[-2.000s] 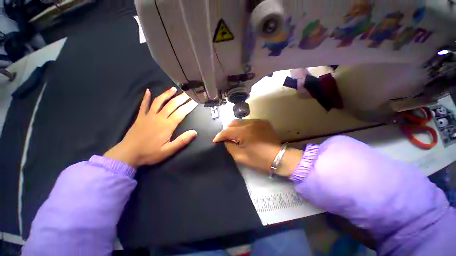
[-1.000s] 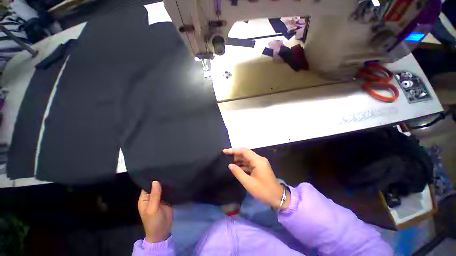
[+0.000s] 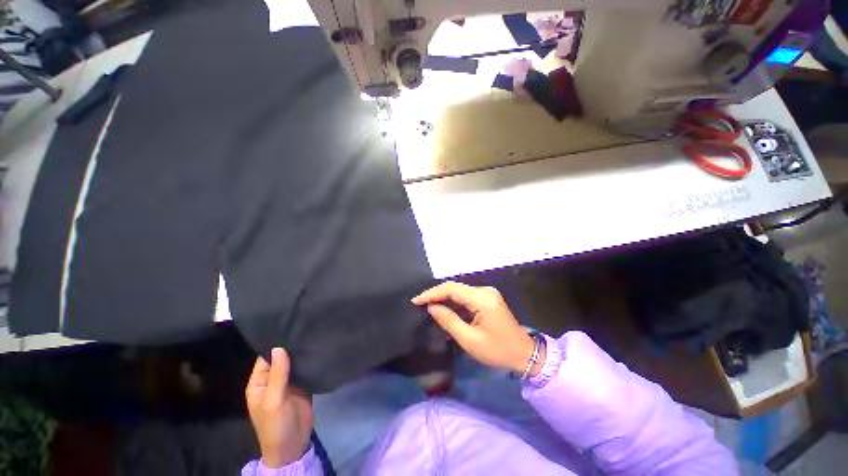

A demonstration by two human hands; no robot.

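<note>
A dark cloth panel (image 3: 321, 214) lies under the presser foot (image 3: 383, 110) of the white sewing machine (image 3: 614, 70) and hangs over the table's front edge towards my lap. My left hand (image 3: 279, 404) holds its lower left edge, thumb on top, the other fingers partly hidden. My right hand (image 3: 479, 325) is at its right edge, thumb and forefinger close together at the cloth; the fingertips seem to pinch it. More dark panels (image 3: 139, 214) lie flat to the left, with a pale line between two of them. A small folded dark piece (image 3: 93, 96) lies on top.
Red-handled scissors (image 3: 718, 158) and a tray of bobbins (image 3: 777, 149) are on the table's right. Fabric scraps (image 3: 549, 90) lie under the machine arm. Below right are a dark cloth heap (image 3: 725, 288) and an open box (image 3: 767, 381). Striped cloth (image 3: 28, 46) is at the far left.
Both hands have come back from beside the needle to the panel's near edge. Since one second ago they have barely moved; the panel's front part shows more creases.
</note>
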